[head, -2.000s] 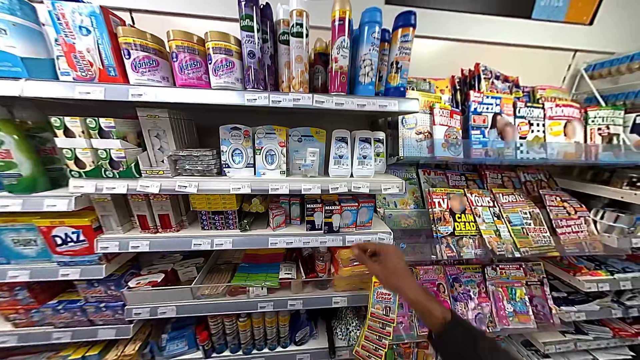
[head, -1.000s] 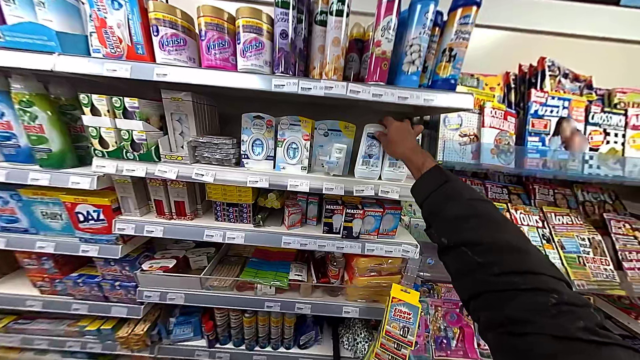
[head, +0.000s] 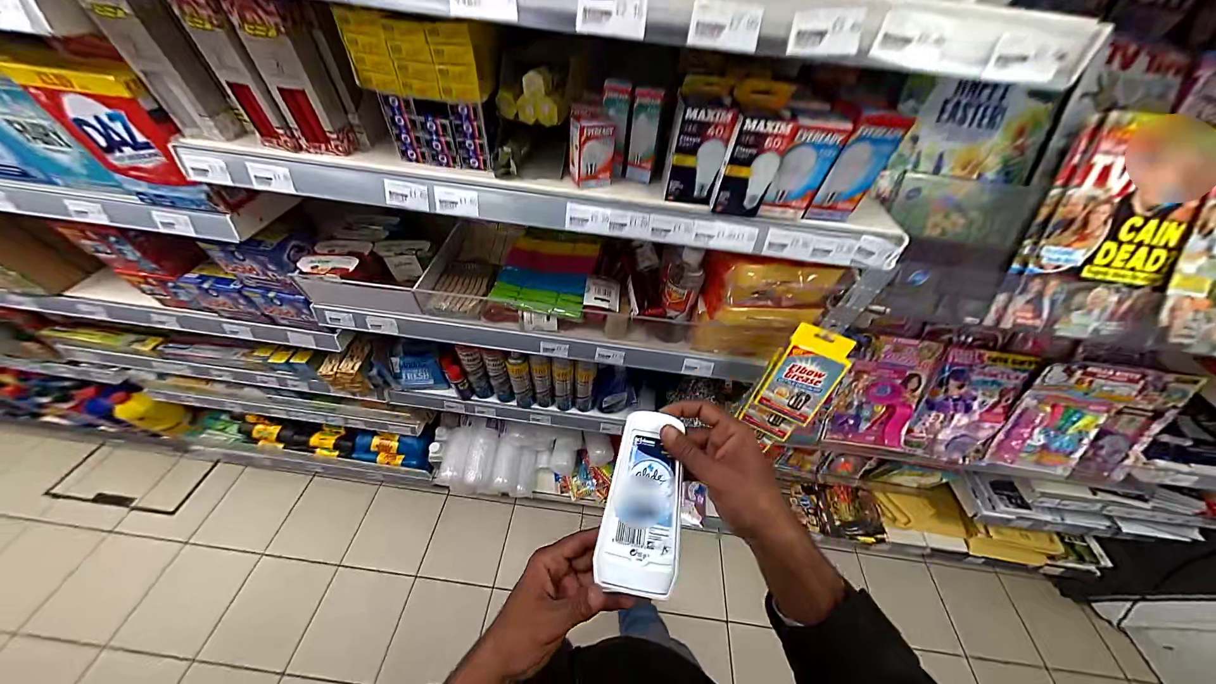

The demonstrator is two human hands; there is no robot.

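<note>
Between my two hands is a white plastic Glade gel air freshener (head: 638,508), tilted slightly, with its labelled face toward me. The fingers and thumb of my right hand (head: 727,465) pinch its top end. My left hand (head: 560,589) grips its lower end from the left, with the thumb near the bottom edge. A black sleeve covers the right forearm. Behind the air freshener, at the foot of the shelving, stand clear plastic bottles (head: 489,458). Yellow Elbow Grease packets (head: 803,375) hang to the upper right of my right hand.
Shelves hold boxed light bulbs (head: 701,142), coloured cloths (head: 546,271), aerosol cans (head: 541,378) and a Daz box (head: 119,138). The edge of a shelf (head: 617,220) runs across the view. Magazines (head: 1092,228) fill a rack at right. Below lies a tiled floor (head: 380,541).
One second ago my right hand was at the air fresheners on the upper shelf; now one is held low in both hands. My left hand has come into view. The view has tilted down.
</note>
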